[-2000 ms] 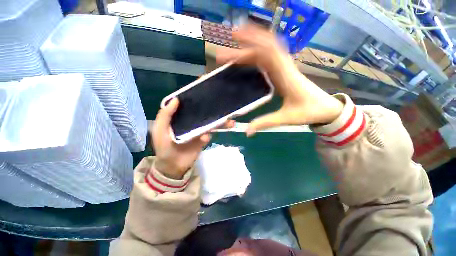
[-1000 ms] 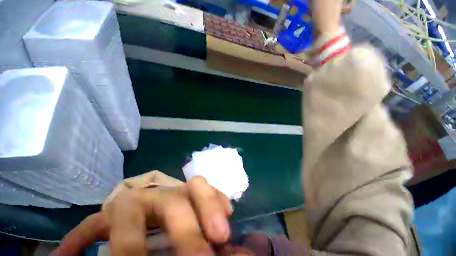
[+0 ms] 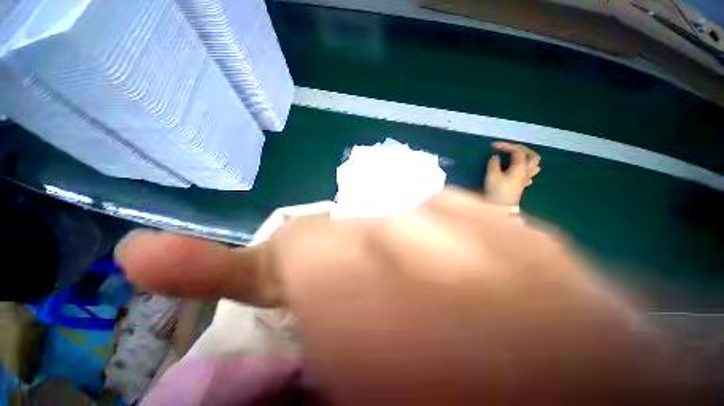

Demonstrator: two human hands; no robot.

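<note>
A pile of white packaging sheets (image 3: 389,178) lies on the dark green bench, with ragged, fanned edges. My left hand (image 3: 429,293) is very near the camera, large and blurred. Its thumb points left, away from the other fingers, and nothing shows in it. It covers the front of the bench and overlaps the pile's lower edge in view. My right hand (image 3: 512,174) is farther off, low over the green surface right of the pile. Its fingers are curled but apart, with nothing visible between them. Its forearm is hidden behind my left hand.
Tall stacks of ribbed white trays (image 3: 151,87) stand at the left of the bench. A white stripe (image 3: 476,125) runs along the green surface behind the pile. A blue plastic object (image 3: 71,313) is on the floor at lower left. Brown material (image 3: 548,28) borders the bench's far side.
The view has swung down and right. My right hand has come down from the far-side blue part to beside the pile. My left hand has risen close to the camera. The phone is out of view.
</note>
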